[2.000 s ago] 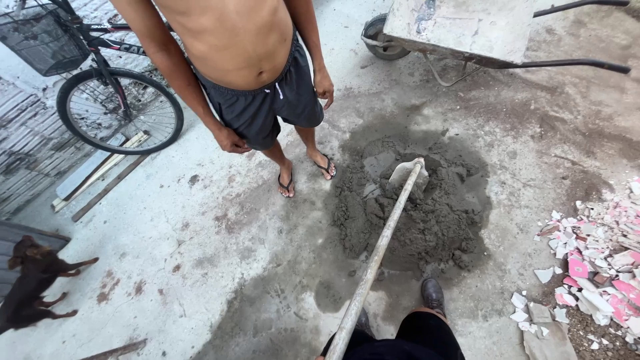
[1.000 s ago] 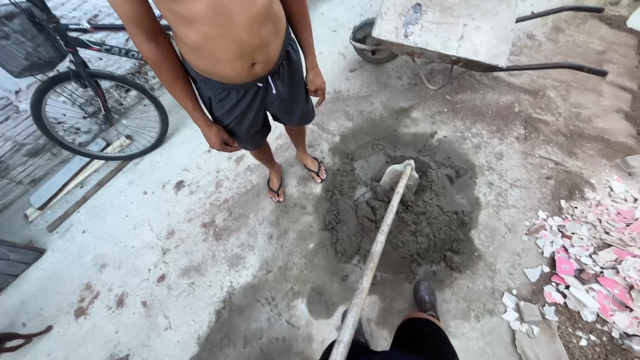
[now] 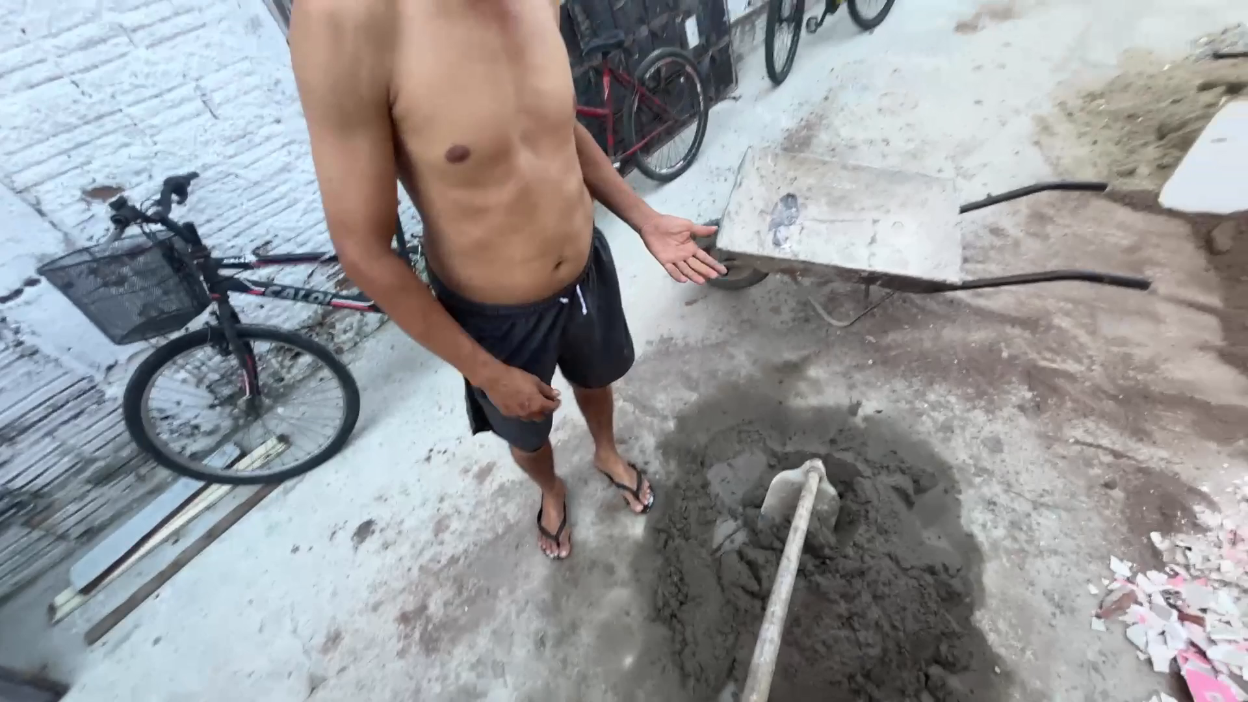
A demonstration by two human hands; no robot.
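Note:
Neither my left hand nor my right hand shows in the head view. A hoe with a long wooden handle (image 3: 788, 575) reaches up from the bottom edge; its lower end is out of frame. The hoe's metal blade (image 3: 799, 497) rests on a wet grey heap of mortar (image 3: 858, 604) spread on the concrete floor. What holds the handle cannot be seen. Just left of the heap stands another person (image 3: 507, 195) in dark shorts and flip-flops, with one palm turned up and the other hand in front of the shorts.
A wheelbarrow (image 3: 848, 214) stands behind the heap, its handles pointing right. Broken tile rubble (image 3: 1185, 595) lies at the right. At the left are a bicycle with a basket (image 3: 244, 390) and wooden strips (image 3: 180, 561) on the floor. More bicycles (image 3: 668, 112) stand farther back.
The other person's hand near the wheelbarrow has lifted from beside the shorts and opened, palm up. The hoe blade stays on the mortar. The view has tilted upward.

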